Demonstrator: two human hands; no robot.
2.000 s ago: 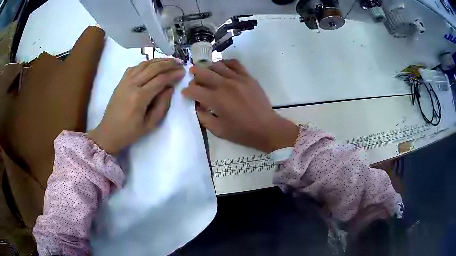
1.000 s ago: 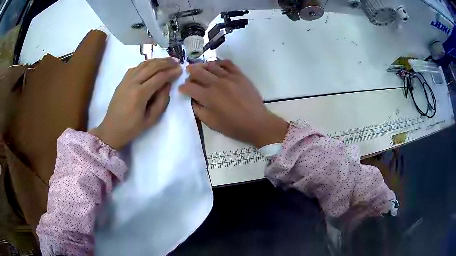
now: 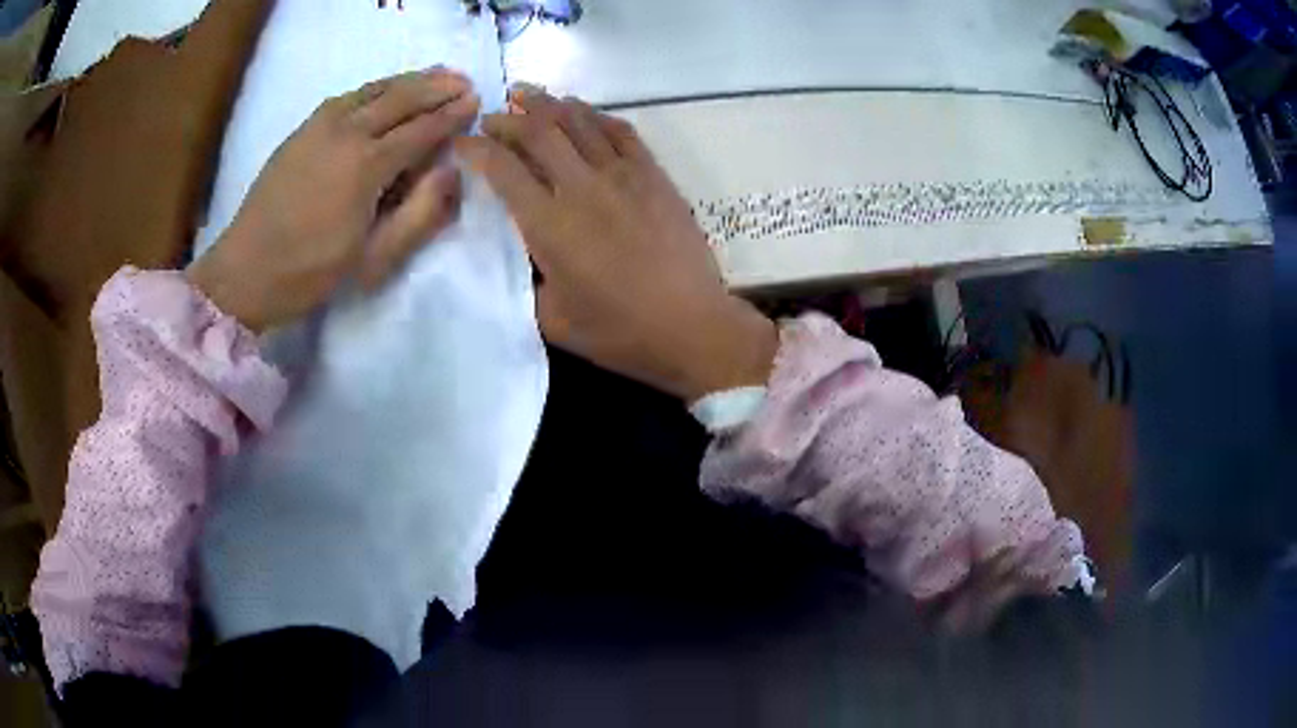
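The white panel (image 3: 384, 427) runs from the table down over my dark-clothed lap, its lower end uneven. My left hand (image 3: 334, 199) lies on it, fingers bent and bunched near its right edge, thumb blurred. My right hand (image 3: 612, 242) is at that edge, fingertips on the white material and thumb hidden. The fingertips of both hands nearly meet. The brown panel (image 3: 114, 185) lies left of the white one, partly under it. Only small metal parts of the sewing machine (image 3: 534, 14) show at the top edge; the needle is not visible.
The white machine table (image 3: 882, 142) extends right, with ruler marks (image 3: 854, 209) near its front edge. A black cable coil (image 3: 1159, 135) lies at its right end. A brown piece with dark loops (image 3: 1067, 427) is low at the right, below the table.
The view has tilted down, so the machine head has left the picture and more lap shows. The lower end of the white panel now appears jagged. Both hands remain close together at its edge.
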